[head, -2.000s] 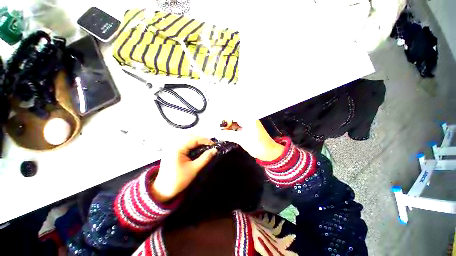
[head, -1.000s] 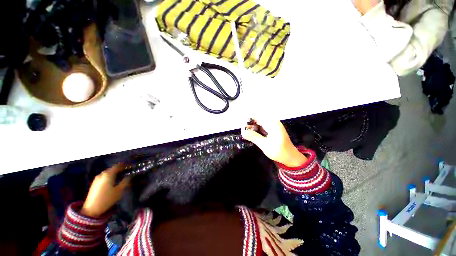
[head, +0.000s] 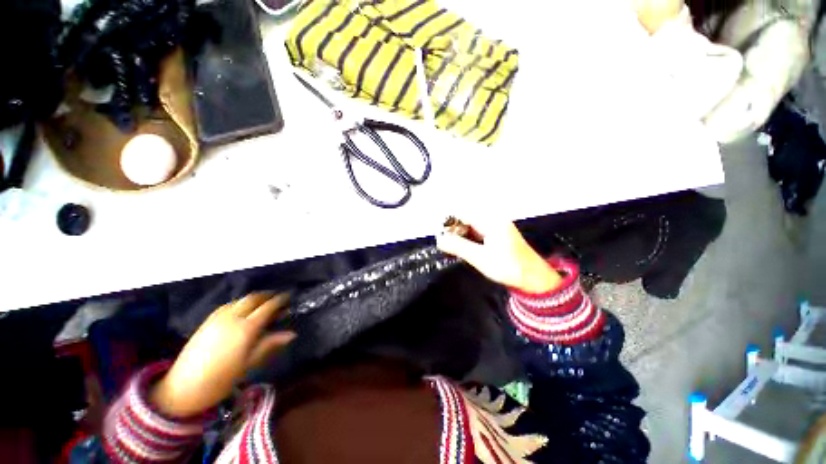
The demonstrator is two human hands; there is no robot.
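A long black strap with glittering rows [head: 376, 275] runs along the table's front edge, over black cloth [head: 362, 322] on my lap. My right hand [head: 494, 254] pinches the strap's right end at the table edge. A small brown thing [head: 459, 227] shows at its fingers; I cannot tell what it is. My left hand [head: 222, 349] is at the strap's left end, fingers spread and slightly blurred, with no grip visible. Large-handled scissors [head: 385, 161] lie partly open on the table beside a yellow pouch with black stripes [head: 408, 63]. No needle can be made out.
A tan basket [head: 100, 172] with a pale ball [head: 148, 159] and glossy black pieces [head: 118, 45] stands at left. Nearby are a smartphone [head: 234, 82] and a small round black cap [head: 72, 218]. Another person's pale sleeve [head: 715, 82] is at upper right. A white metal frame [head: 743, 408] stands on the floor.
My left hand first moved left along the strap, drawing it out, then opened and came a little back right. My right hand stays at the strap's right end. The view has shifted.
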